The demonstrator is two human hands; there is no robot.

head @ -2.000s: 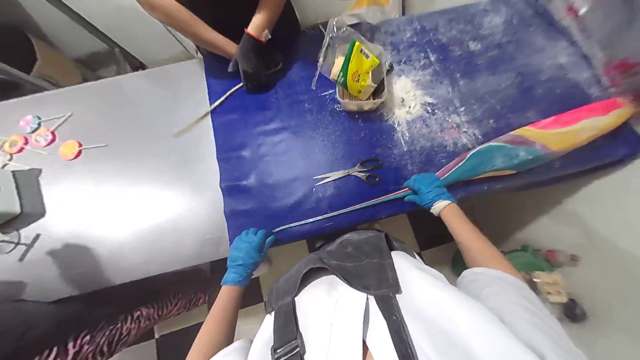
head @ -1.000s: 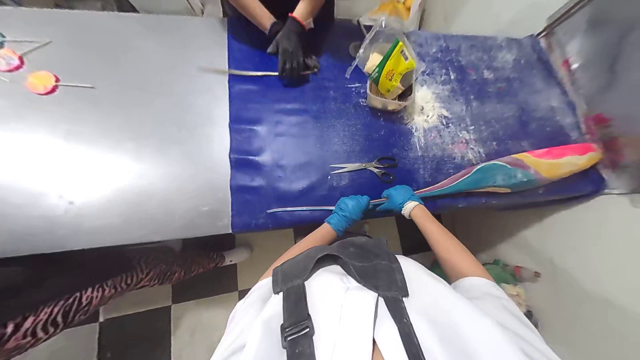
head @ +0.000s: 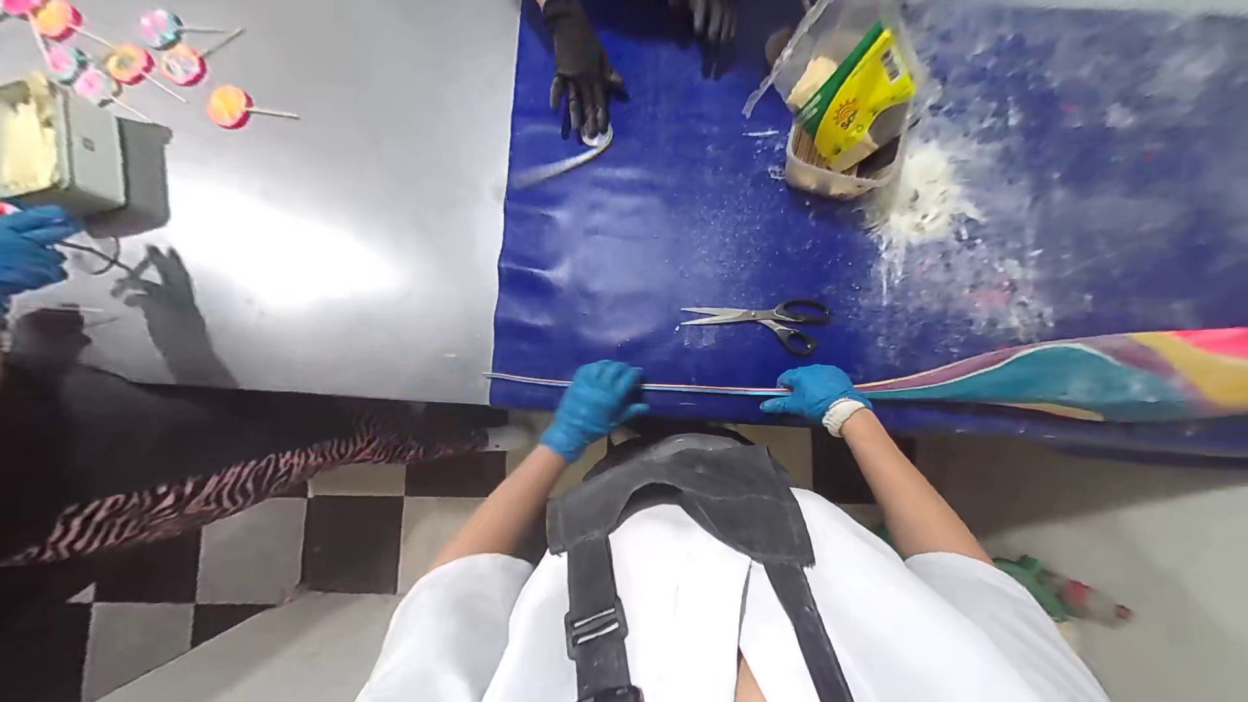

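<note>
A thick striped candy mass (head: pixel 1092 375) in teal, purple, yellow and pink lies along the near right edge of the blue mat. It tapers leftward into a thin striped candy rope (head: pixel 697 389). My left hand (head: pixel 595 402), in a blue glove, rests over the rope near its left end, fingers bent; its grip is hard to see. My right hand (head: pixel 814 392), also gloved in blue, is on the rope where it starts to thicken. Just beyond the rope, between my hands, black-handled scissors (head: pixel 765 317) lie with their blades slightly apart.
Across the blue mat (head: pixel 624 244), a co-worker's black-gloved hand (head: pixel 585 88) touches a pale candy strip (head: pixel 565 168). A plastic container (head: pixel 834 180) holds a yellow packet beside white powder. On the metal table at left are lollipops (head: pixel 229 106), a box (head: pixel 93 156) and another person's blue-gloved hand (head: pixel 29 249).
My left hand was close beside my right a second ago; now it is farther left along the rope. The co-worker's black-gloved hands have moved apart. The view has shifted.
</note>
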